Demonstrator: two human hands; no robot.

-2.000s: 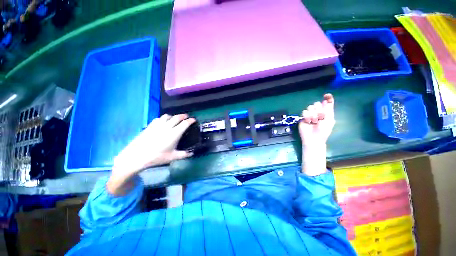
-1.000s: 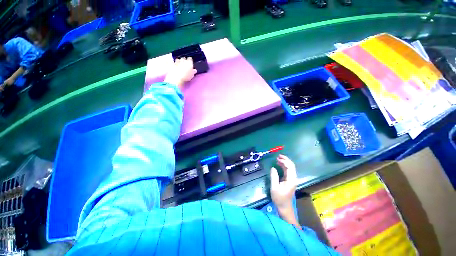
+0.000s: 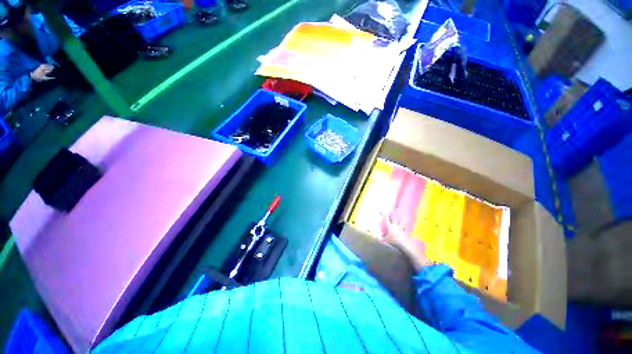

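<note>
My right hand [image 3: 402, 235] reaches into the open carton [image 3: 457, 155] at the right, over the striped yellow, pink and orange sheet [image 3: 443, 221]. Its fingers are apart and it holds nothing that shows. My left hand is not in view. Black housings [image 3: 66, 180] sit together on the pink foam sheet [image 3: 132, 207] at the left. The toggle clamp [image 3: 256, 238] with its red handle [image 3: 275, 205] shows at bottom centre; most of the fixture is hidden behind my clothing.
A blue bin of black parts [image 3: 262, 126] and a small blue bin of metal pins [image 3: 332, 140] stand on the green bench. Striped sheets [image 3: 332, 59] lie behind them. A blue crate of dark parts [image 3: 471, 86] is beyond the carton. Another person's hand [image 3: 43, 72] shows at far left.
The view has swung to the right. My right hand has gone from beside the clamp handle into the carton. My left hand has left the housings on the pink foam and is out of view.
</note>
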